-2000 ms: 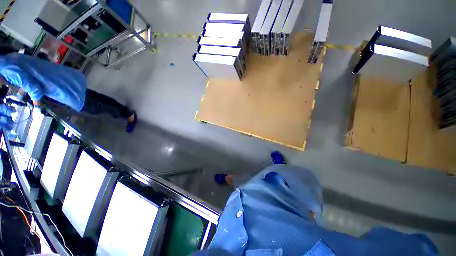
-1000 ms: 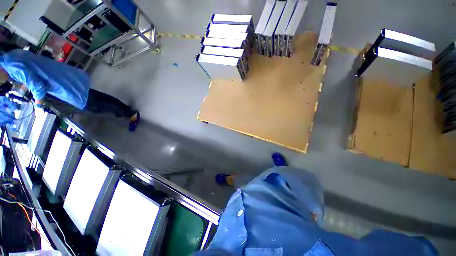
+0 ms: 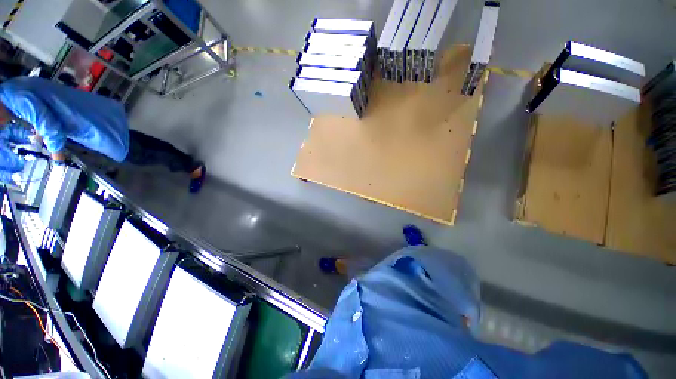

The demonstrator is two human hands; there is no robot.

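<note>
White-topped chassis units lie flat in a row on the conveyor at the left; the nearest unit [image 3: 194, 326] is cut off by the bottom edge, and another unit [image 3: 127, 283] lies beyond it. A green conveyor bed [image 3: 273, 342] shows beside the nearest unit. The bright side rail [image 3: 222, 265] runs along the row. Neither of my hands can be made out; only my blue garment and sleeves show at the bottom. A small skin-toned patch shows at the garment's edge, too little to tell what it is.
A tan pallet [image 3: 385, 155] holds several units on edge [image 3: 326, 96]. A second pallet [image 3: 567, 178] at the right holds more units [image 3: 597, 92]. A person in blue [image 3: 74, 118] stands at the line's far end, near a metal-framed cart [image 3: 178, 66]. Cables [image 3: 37, 314] lie at the lower left.
The person at the far end has shifted their arms and upper body slightly. The view has moved a little. The units on the line and pallets keep their places.
</note>
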